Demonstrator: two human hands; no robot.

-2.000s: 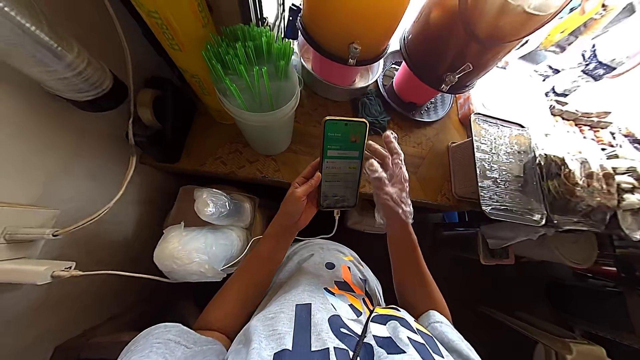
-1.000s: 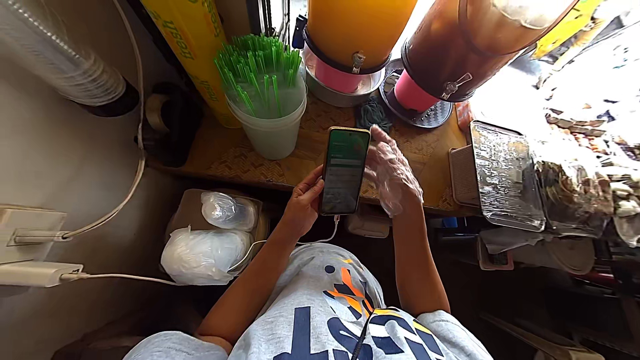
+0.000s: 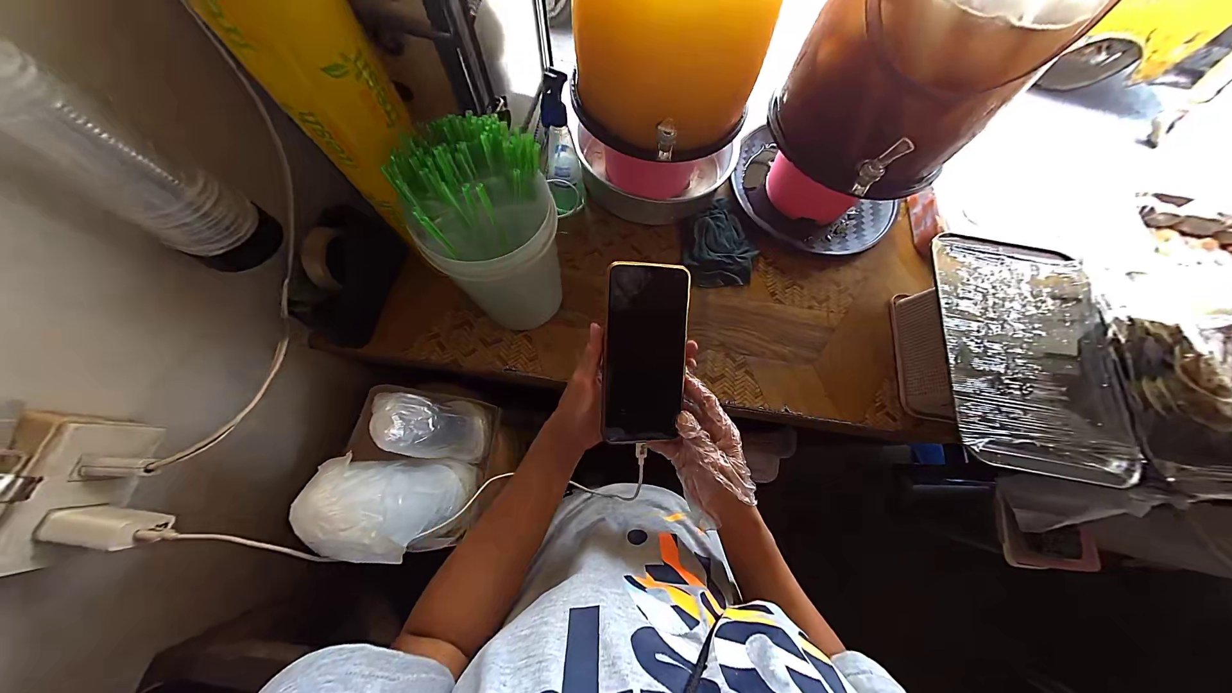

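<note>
A smartphone [image 3: 646, 351] in a yellow-edged case stands upright in front of me, its screen dark. My left hand [image 3: 581, 390] grips its left edge. Around the lower right edge is my right hand [image 3: 707, 438], in a clear plastic glove, its fingers partly behind the phone. A white charging cable [image 3: 640, 467] is plugged into the phone's bottom. Beyond the phone lies a dark crumpled cloth [image 3: 717, 245] on the wooden table [image 3: 770, 327]. To the left is a whitish plastic bucket [image 3: 510, 284] of green straws [image 3: 467, 183].
Drink dispensers with orange [image 3: 674, 67] and brown liquid [image 3: 914, 87] stand at the back. At right is a plastic-wrapped metal tray [image 3: 1039, 356]. White plastic bags [image 3: 371, 505] sit in a box at lower left, near wall plugs [image 3: 101, 527]. Stacked clear cups [image 3: 125, 164] hang upper left.
The phone's screen has gone from lit green to dark. My gloved right hand, open beside the phone before, has come down and closed around its lower right edge.
</note>
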